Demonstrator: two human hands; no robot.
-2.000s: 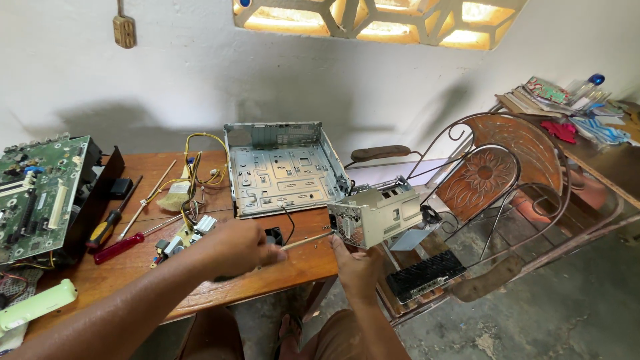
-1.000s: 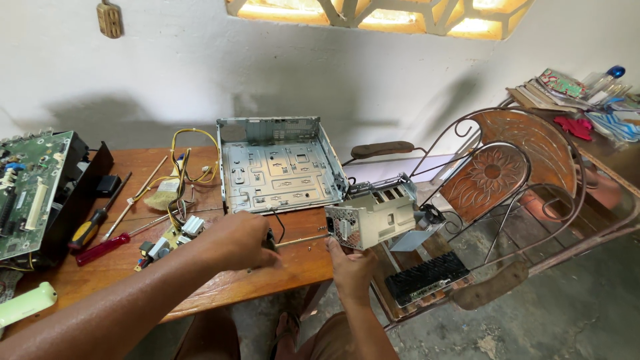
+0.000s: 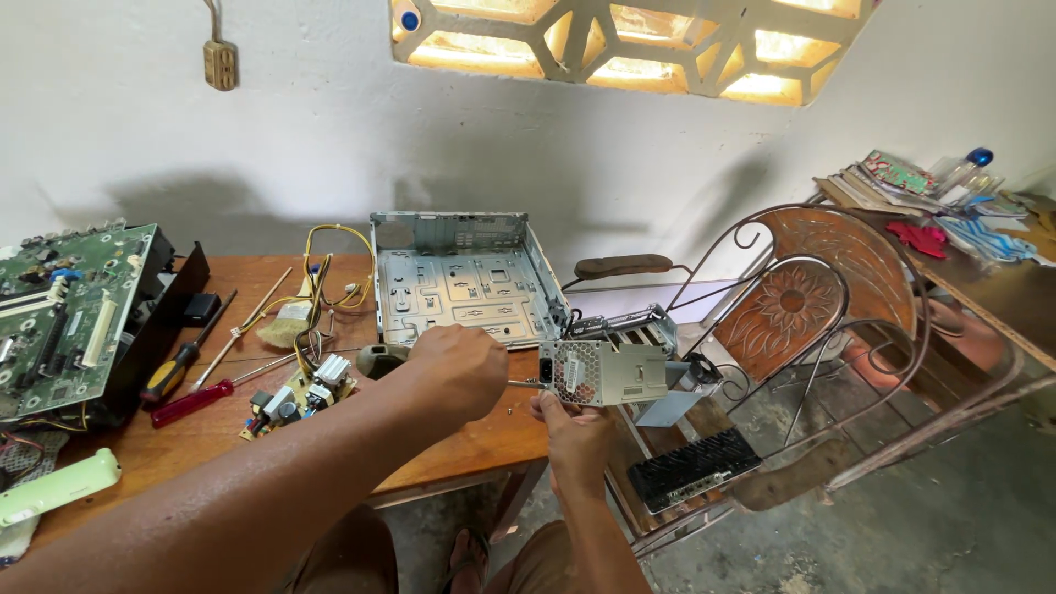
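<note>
My left hand (image 3: 458,371) grips a screwdriver, its handle mostly hidden in the fist. The thin metal shaft (image 3: 525,384) reaches right to the lower left corner of a metal power supply casing (image 3: 631,375) with a honeycomb vent and a power socket. My right hand (image 3: 575,429) holds that casing from below at its vented end, beyond the table's edge. Left of the casing, a small screw (image 3: 510,410) lies on the wooden table. Behind my left hand is the open steel computer case (image 3: 462,297). A circuit board with heat sinks (image 3: 301,396) lies left of that hand, cables attached.
On the left are a green motherboard (image 3: 70,322), a red screwdriver (image 3: 194,403), a yellow-black screwdriver (image 3: 177,363), a brush (image 3: 289,323) and a light green plastic piece (image 3: 62,487). To the right, a metal-framed chair (image 3: 792,301) bears a black plastic panel (image 3: 695,469) and metal parts.
The power supply casing has turned in my right hand, so its vented end faces me more. My left hand has closed in on it with the screwdriver.
</note>
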